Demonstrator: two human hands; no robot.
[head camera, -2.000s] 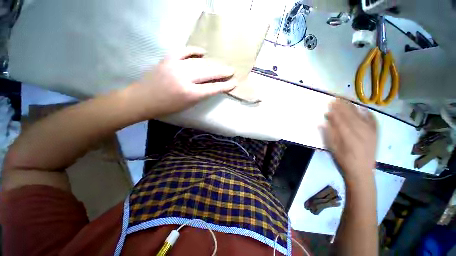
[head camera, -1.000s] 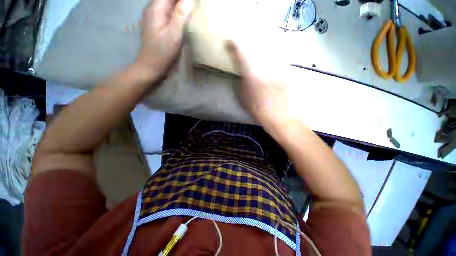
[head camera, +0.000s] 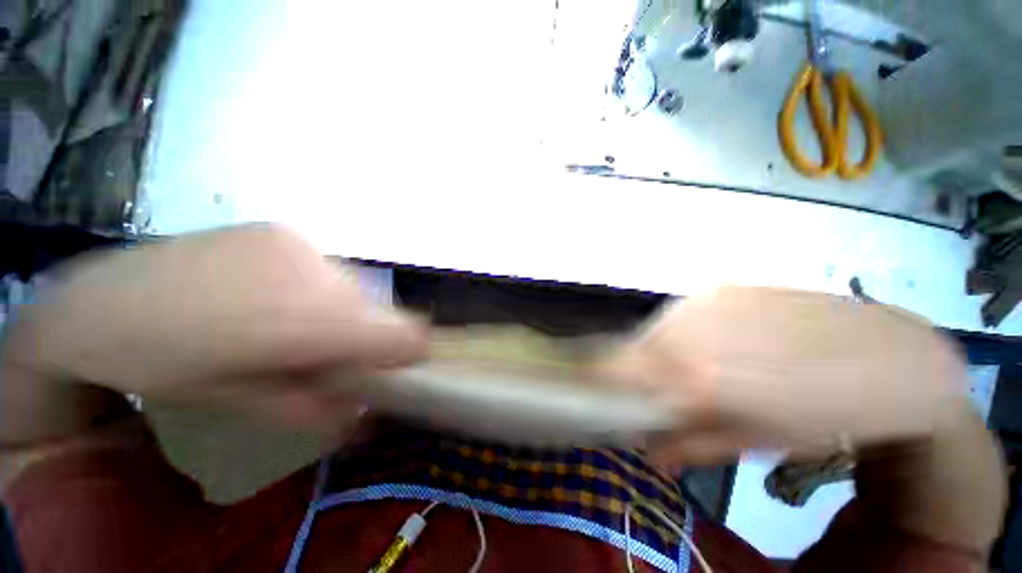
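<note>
A blurred, pale folded fabric panel (head camera: 516, 405) is stretched between both hands above the lap, in front of the table's front edge. My left hand (head camera: 269, 325) grips its left end and my right hand (head camera: 773, 369) grips its right end. Both hands are blurred, and their fingertips are partly hidden by the motion and the cloth.
Orange-handled scissors (head camera: 829, 123) lie by the machine head at the upper right. The white table (head camera: 448, 213) spans the middle, with dark scraps (head camera: 995, 257) at its right end. A strip bundle (head camera: 809, 475) lies on a lower shelf. Dark cloth (head camera: 95, 112) is at the far left.
The fabric has come off the table towards the body and is now held between both hands. Both hands have moved down and apart.
</note>
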